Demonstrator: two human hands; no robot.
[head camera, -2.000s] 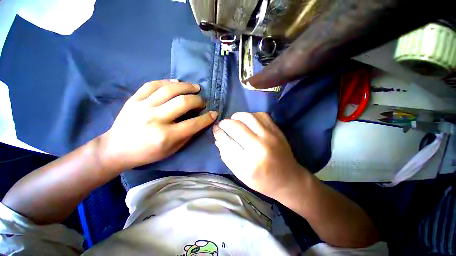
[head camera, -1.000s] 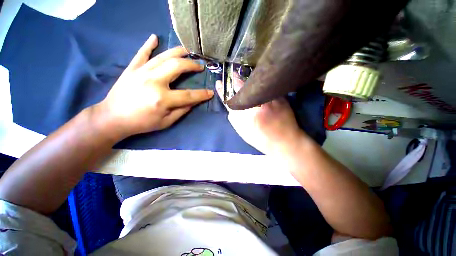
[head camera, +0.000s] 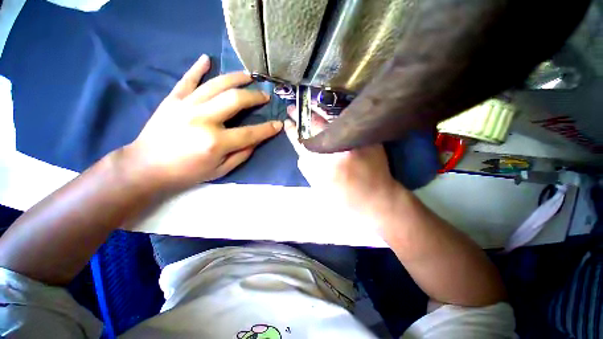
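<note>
The navy garment panel lies flat on the white table, its left end with curved cut-outs. My left hand rests palm down on it with fingers spread, the fingertips just left of the needle area. My right hand is partly hidden under the sewing machine head, its fingertips on the cloth beside the shiny metal bar. A narrow strip shows between my left fingers. The needle point and presser foot cannot be made out clearly.
Red scissor handles lie right of the cloth, under the cream ribbed knob. A pale ribbon hangs at the right table edge. A blue crate stands below the table at left.
Since two seconds ago the panel and both hands have moved away from me, up to the needle area. My left fingers have spread. The machine head covers more of the view and the table's front edge shows.
</note>
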